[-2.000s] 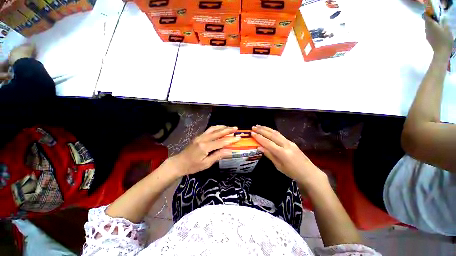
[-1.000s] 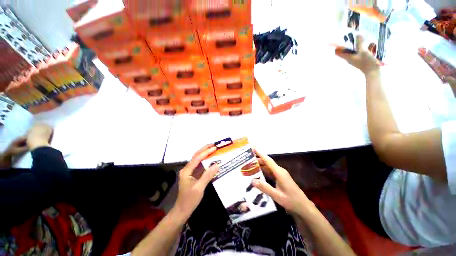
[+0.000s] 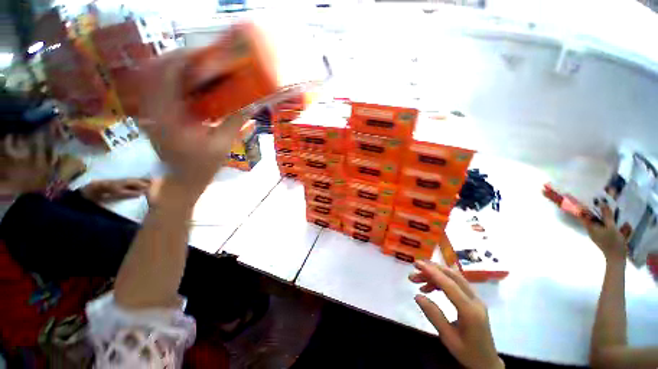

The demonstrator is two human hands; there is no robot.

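Observation:
My left hand [image 3: 177,137] is raised at the upper left and holds an orange retail carton [image 3: 231,76]; both are blurred by motion. The carton's orange side with a dark handle faces me. My right hand [image 3: 462,313] is empty, fingers spread, over the table's front edge, just below the stack. The stack of finished cartons [image 3: 370,171] stands on the white table in several columns of uneven height, a dark handle on each visible end.
A white and orange carton [image 3: 474,249] lies right of the stack. A black handle pile [image 3: 477,190] is behind it. A person's hand [image 3: 607,232] is at the right by a carton. At left a neighbour's arm [image 3: 108,189] rests near orange-yellow cartons.
The carton has gone from the lap to high at the left in my left hand. My right hand has let go of it. The view has lifted, showing more of the stack and wall.

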